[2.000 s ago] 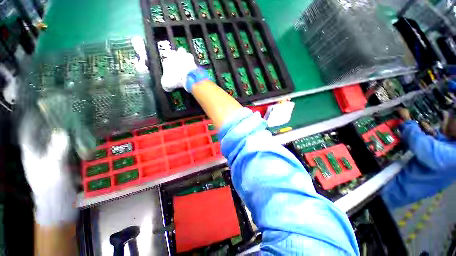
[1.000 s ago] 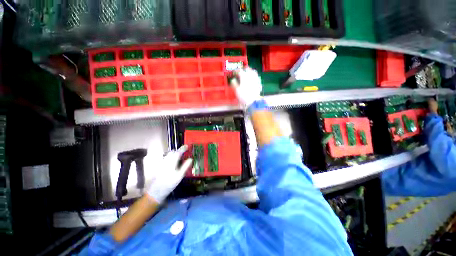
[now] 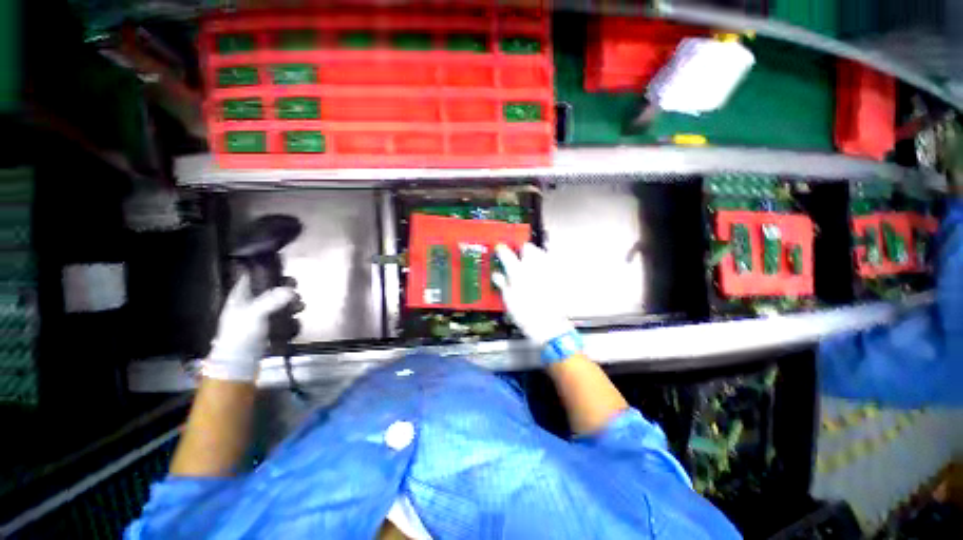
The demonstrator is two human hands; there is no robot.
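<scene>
My left hand (image 3: 243,325), in a white glove, grips the handle of the black barcode scanner (image 3: 266,245) over the silver plate. My right hand (image 3: 531,292), gloved with a blue band at the cuff, is at the right edge of the red cover sheet (image 3: 427,293). Its fingertips are by a small green strip there; whether they grip it is unclear. Two more small green modules (image 3: 438,276) lie upright on the sheet, which lies on a green board in the black carrier fixture (image 3: 397,264).
The red compartment tray (image 3: 365,142) stands on the shelf edge above, with green boards in some cells. A white card (image 3: 702,76) and red sheets lie on the green shelf mat. Further right are two carriers with red sheets (image 3: 766,283) and another person's blue sleeve (image 3: 898,348).
My left hand has moved left from the red sheet and taken hold of the scanner. My right hand has come down from the red tray to the sheet. The view has shifted downward.
</scene>
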